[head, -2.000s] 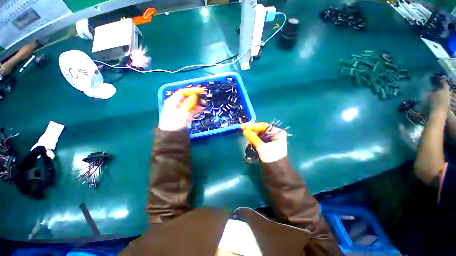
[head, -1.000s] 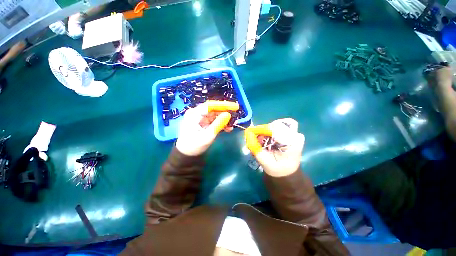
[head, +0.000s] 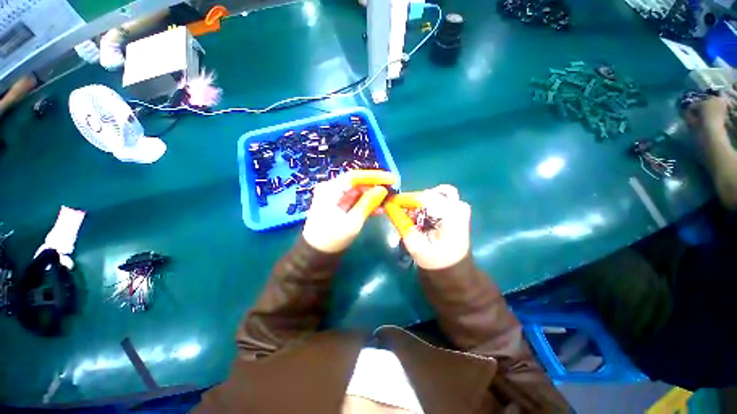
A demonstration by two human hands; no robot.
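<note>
My left hand [head: 343, 212], with orange finger cots, is at the near right corner of the blue parts tray [head: 245, 190]. Its fingertips are pinched on a small dark part, mostly hidden. My right hand [head: 436, 229], also with orange cots, meets the left fingertips just right of the tray. It is closed around a bunch of thin lead wires [head: 427, 221], whose light and reddish ends show in the palm. Many small black parts [head: 323, 149] with shiny glints lie in the tray; blue tray floor shows at its left.
A wire bunch [head: 141, 279] lies at left near a black object [head: 46, 293]. A white fan [head: 101, 120], a white box [head: 162, 61] and an upright post [head: 380, 48] with a cable stand behind. Green parts [head: 594, 97] are heaped right. Another person's hand [head: 711, 117] is at far right.
My left hand has come out of the tray towards my right hand, and their fingertips now meet. My right hand has turned inward around the wires. The whole view has shifted slightly.
</note>
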